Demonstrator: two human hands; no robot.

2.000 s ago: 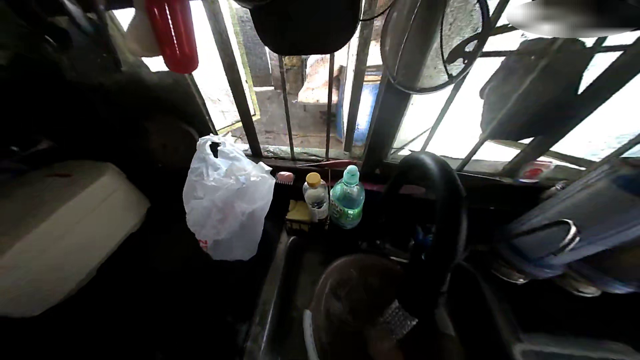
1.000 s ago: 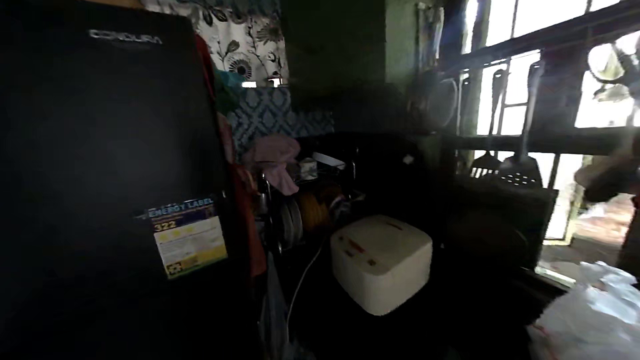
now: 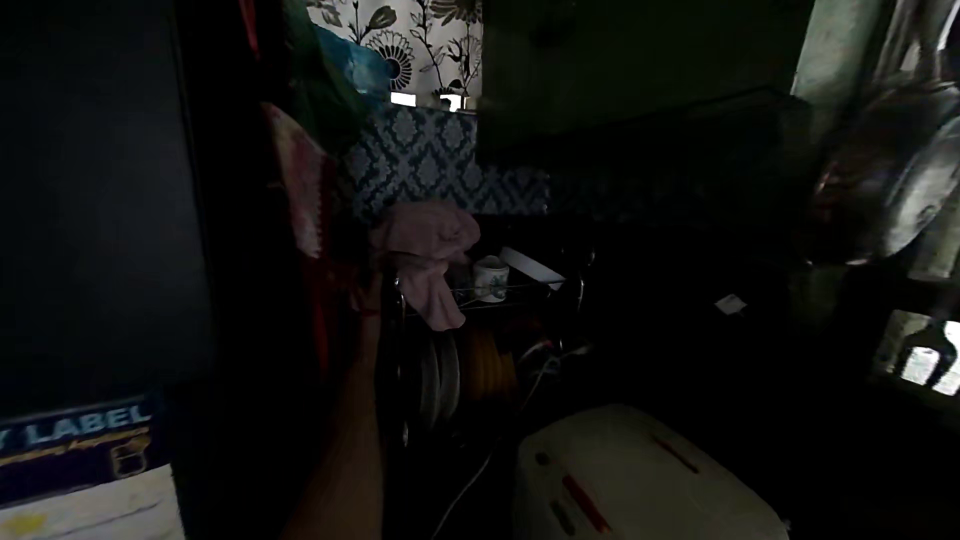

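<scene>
My left hand point(image 3: 366, 289) reaches up from the bottom of the head view into deep shadow, beside hanging red cloth point(image 3: 319, 307) and left of a pink cloth point(image 3: 427, 232). Its fingers are too dark to make out, so whether it grips anything does not show. The pink cloth drapes over the left end of a metal rack point(image 3: 517, 286). On the rack stand a patterned white cup point(image 3: 490, 279) and a white tray-like item point(image 3: 531, 267). Below them, grey plates point(image 3: 448, 375) and orange plates point(image 3: 487, 367) stand on edge. My right hand is out of view.
A dark refrigerator point(image 3: 97, 195) with a printed label rises at the left. At the bottom right sits a cream-coloured plastic appliance point(image 3: 637, 480), with a pale cord point(image 3: 480, 469) running beside it. Pans point(image 3: 885, 180) hang at the right by the window.
The view has swung from the window and sink to the rack, then moved closer to it. My left arm has come into view.
</scene>
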